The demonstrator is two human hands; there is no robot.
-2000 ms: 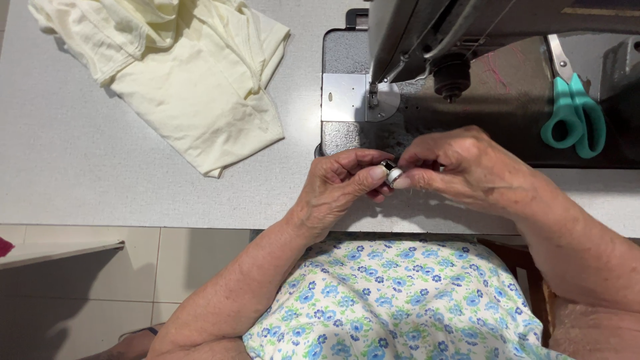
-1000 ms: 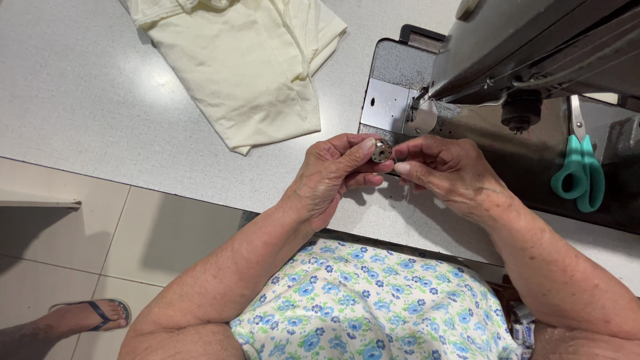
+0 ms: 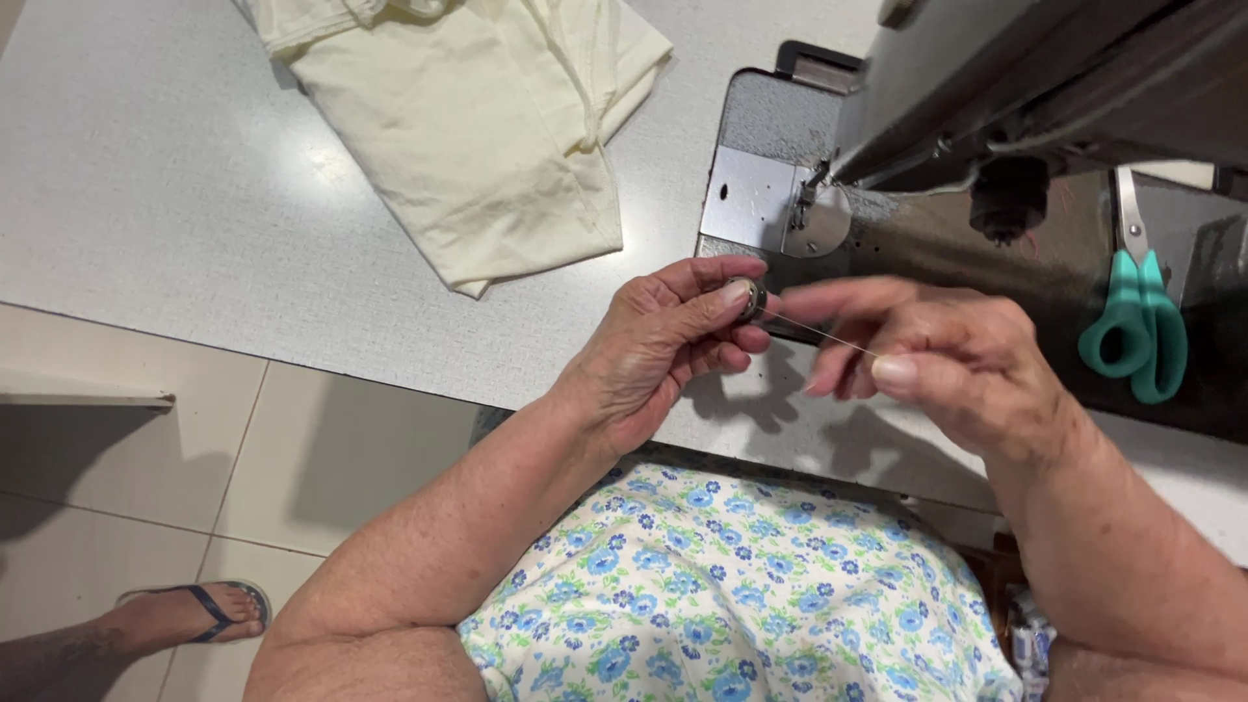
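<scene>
Between the thumb and fingers of my left hand (image 3: 673,341) is a small round metal bobbin case (image 3: 751,299), partly covered by the thumb. A light thread (image 3: 824,333) runs taut from it to my right hand (image 3: 936,356), which pinches it between thumb and finger. Both hands are over the front edge of the table, just in front of the sewing machine's metal needle plate (image 3: 756,200). The presser foot (image 3: 805,200) stands over the plate, behind the hands.
Folded cream fabric (image 3: 478,146) lies on the grey table (image 3: 175,195) at the left. Scissors with teal handles (image 3: 1136,322) rest on the machine bed at the right, beneath the dark machine head (image 3: 1053,97). A person's foot in a flip-flop (image 3: 210,609) is on the tiled floor.
My right hand has moved right, away from the bobbin case, and thread now stretches between the hands. The left hand keeps hold of the case. The view has shifted.
</scene>
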